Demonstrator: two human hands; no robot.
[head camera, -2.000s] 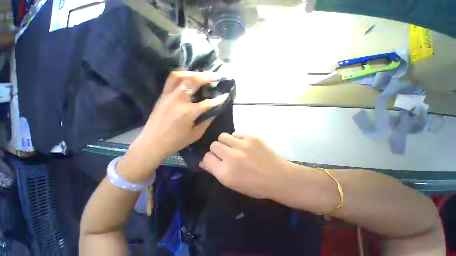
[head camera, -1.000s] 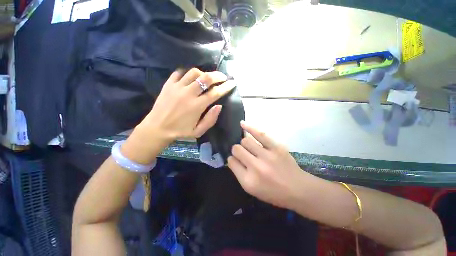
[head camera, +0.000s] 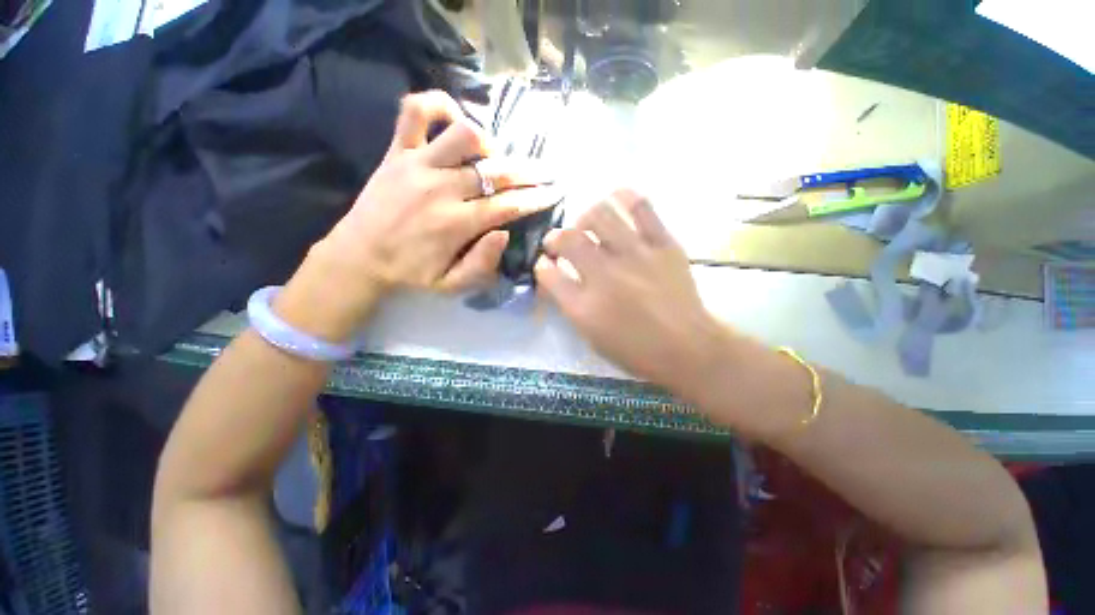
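Note:
A large black garment piece lies over the left of the table and runs up to the sewing machine's needle area, which is washed out by lamp glare. My left hand, with a ring, lies on the cloth just below the needle area, fingers pointing right. My right hand has its fingertips pinched on the right edge of the small cloth part between my hands. A grey strip shows under that cloth edge. The exact grip of the left fingers is partly hidden.
Thread snips with blue and yellow-green handles lie right of the needle. Crumpled grey scraps lie beside them. A yellow sticker is near the machine base. The table's green front edge runs below my hands. A dark blue basket stands lower left.
My right hand has moved up toward the needle area, and the cloth between my hands has moved up off the front edge. The left hand stays on the cloth, slightly shifted left.

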